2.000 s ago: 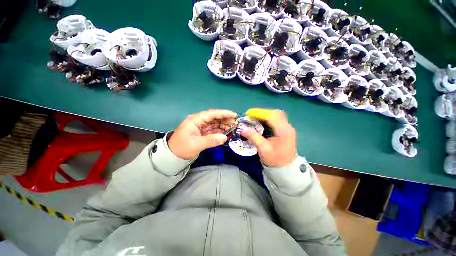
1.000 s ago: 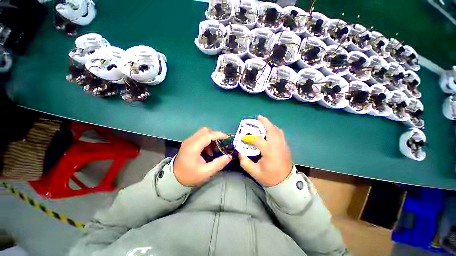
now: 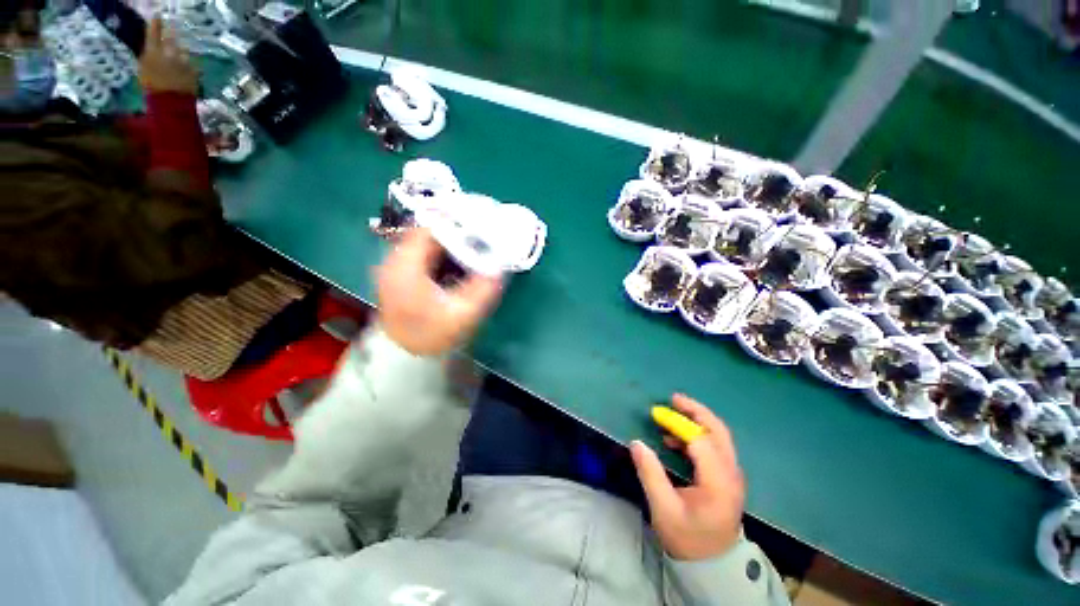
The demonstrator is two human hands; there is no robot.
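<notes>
My left hand point(image 3: 432, 302), blurred, is at the near side of the loose white housings point(image 3: 515, 237) on the left of the bench. Its fingers are around a dark part beside a housing; blur hides whether they grip it. My right hand point(image 3: 699, 491) is over the bench's front edge, thumb and fingers spread, with the yellow-handled tool point(image 3: 677, 424) held against its fingers. The tool's tip is not clear. No housing shows in my right hand.
White housings with dark parts inside stand in rows point(image 3: 843, 346) at right, one apart point(image 3: 1060, 542) at lower right. Another unit point(image 3: 411, 109) lies at back left. A person in a red sleeve point(image 3: 175, 130) sits at left near a black box point(image 3: 290, 71). A red stool point(image 3: 249, 385) is below.
My hands have parted. The left has moved up and left to the loose housings; the right keeps the yellow tool without the housing. The view has swung left, bringing another person into sight.
</notes>
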